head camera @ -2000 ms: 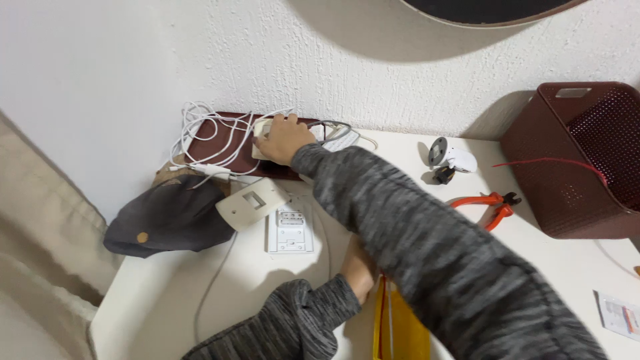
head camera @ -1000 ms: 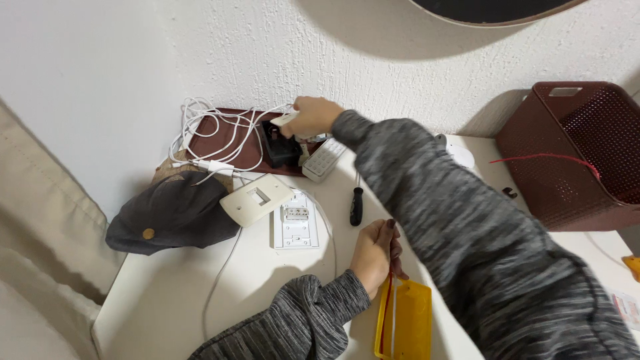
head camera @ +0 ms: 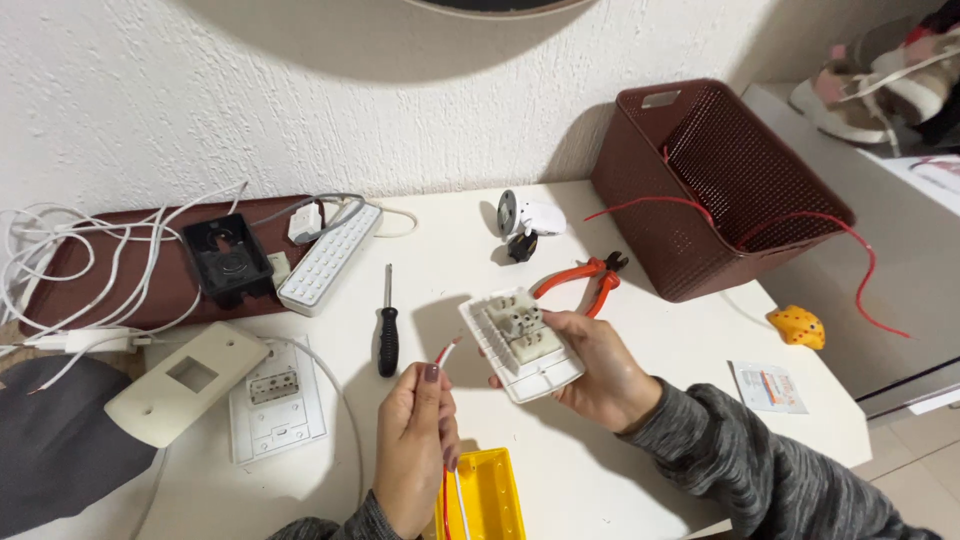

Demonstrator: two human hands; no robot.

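My left hand (head camera: 420,435) pinches a red wire and a white wire (head camera: 448,351), their stripped ends pointing up past the thumb. Below it the wires run down over a yellow plastic electrical box (head camera: 491,495). My right hand (head camera: 600,367) holds a white wall plate with modules (head camera: 521,341), its back and terminals facing up, close to the wire ends. A black-handled screwdriver (head camera: 388,337) lies left of the plate. Orange-handled cutting pliers (head camera: 577,281) lie behind my right hand. A cream cover plate (head camera: 187,382) rests partly on another white plate (head camera: 277,427) at the left.
A brown perforated basket (head camera: 652,217) with red wire over its rim stands at the back right. At the left are a brown tray (head camera: 90,289), white cables, a black electrical box (head camera: 227,259), an LED light (head camera: 330,259) and dark cloth (head camera: 60,442). A yellow figure (head camera: 796,327) lies right.
My right hand has moved from the tray area to the front right and now holds the white plate with its back up. The view has shifted right.
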